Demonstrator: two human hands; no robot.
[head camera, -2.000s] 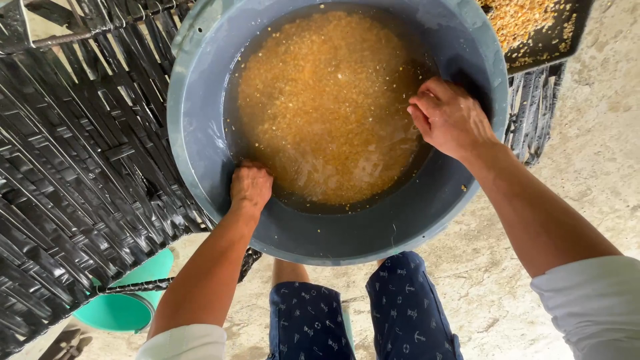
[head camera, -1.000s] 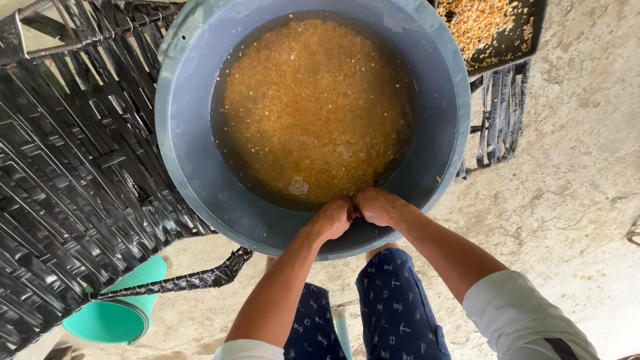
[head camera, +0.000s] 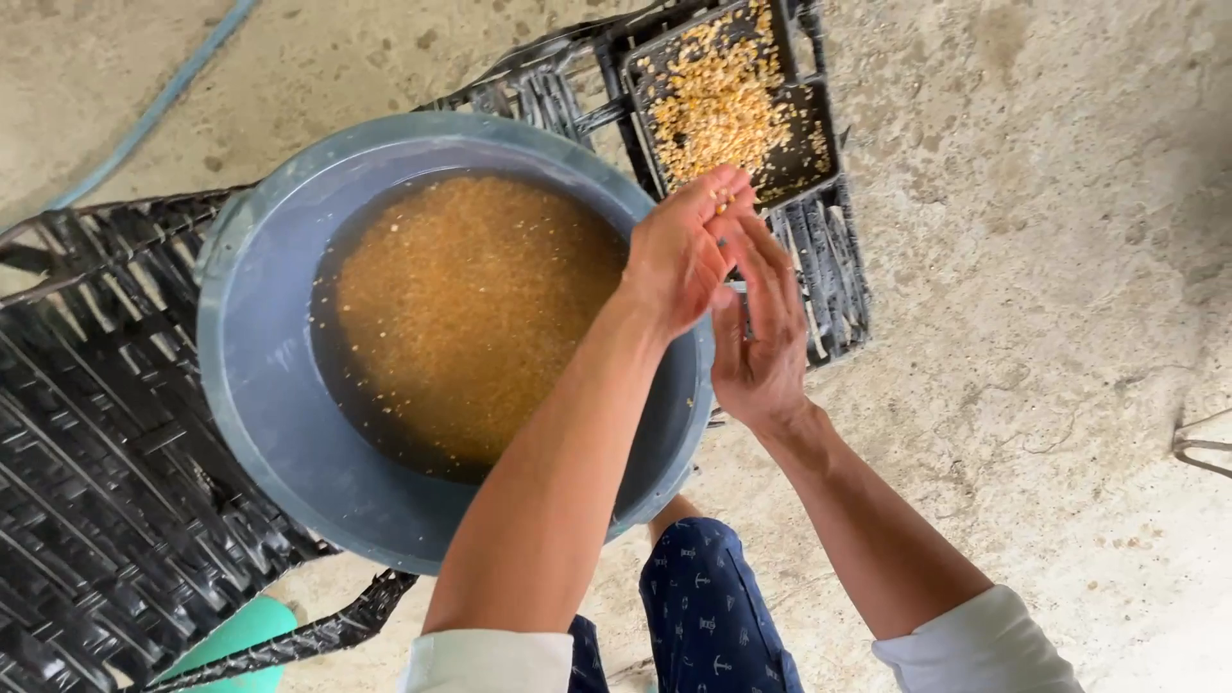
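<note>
A large grey-blue plastic tub holds cloudy water with a mass of yellow corn kernels under it. My left hand is above the tub's right rim, its fingers toward a black tray heaped with kernels. A few loose kernels show at its fingertips. Beside it, my right hand is cupped, fingers spread and pointing up toward the tray. The two hands are close together; whether they touch is unclear. Some palm surface is hidden.
The tub and tray rest on a black woven bench. A green bucket shows partly beneath its lower edge. A blue hose lies on the concrete floor at upper left. A metal rod piece is at the far right.
Both hands have left the near inner side of the tub and moved right, over its rim to the tray's edge. Kernels now show at my left fingertips. The view has shifted right.
</note>
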